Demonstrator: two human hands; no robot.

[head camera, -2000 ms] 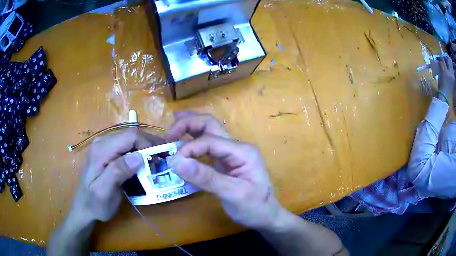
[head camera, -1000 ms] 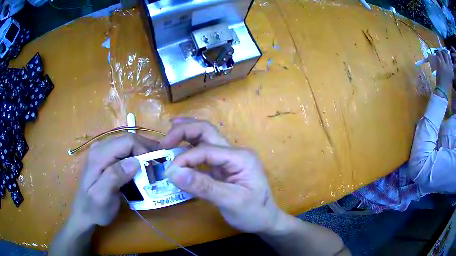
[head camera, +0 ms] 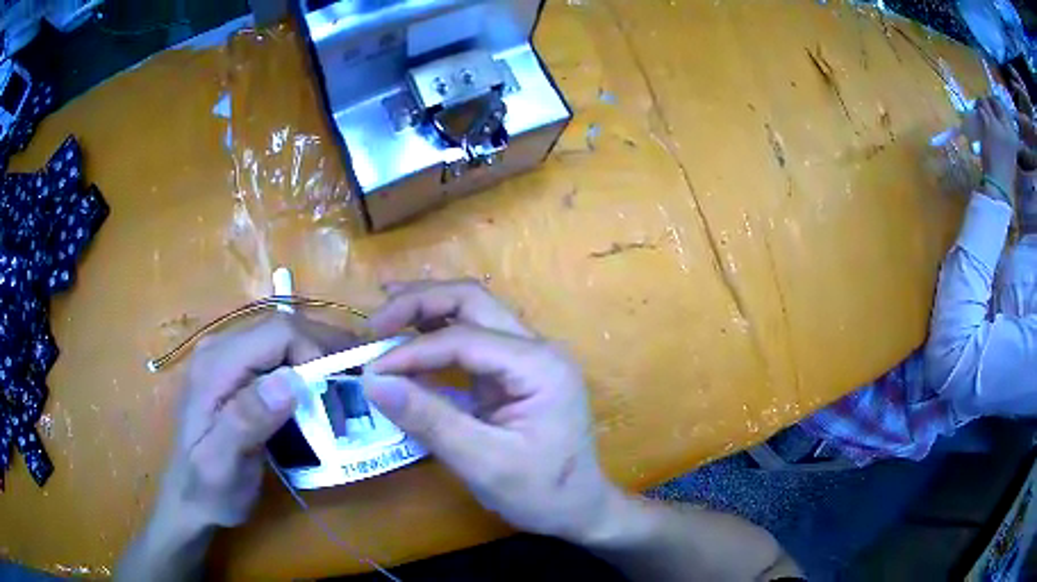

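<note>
A white housing (head camera: pixel 370 458) with dark printed lettering on its near edge and a square window is held just above the table in front of me. My left hand (head camera: pixel 245 404) grips its left side, thumb on the top face beside a dark part. My right hand (head camera: pixel 478 392) is at its right side, with thumb and index finger pinched at the window's upper edge. Whether a small piece is between those fingertips cannot be told. A thin cable (head camera: pixel 216 323) with a pale end connector trails left, across a white arm (head camera: pixel 282 284). A thin pale strand hangs toward me.
A silver screw feeder (head camera: pixel 449 125) stands beyond my hands. A pile of black button pads (head camera: pixel 40 267) lies at the left, with white housings (head camera: pixel 14 89) behind it. Another person's sleeve (head camera: pixel 967 296) and hand are at the right, over white parts. The table (head camera: pixel 637 352) has orange sheeting.
The view has shifted slightly, so the feeder appears further left. My right fingertips have moved to the window's upper edge and the housing is tilted slightly differently. My left hand keeps its grip.
</note>
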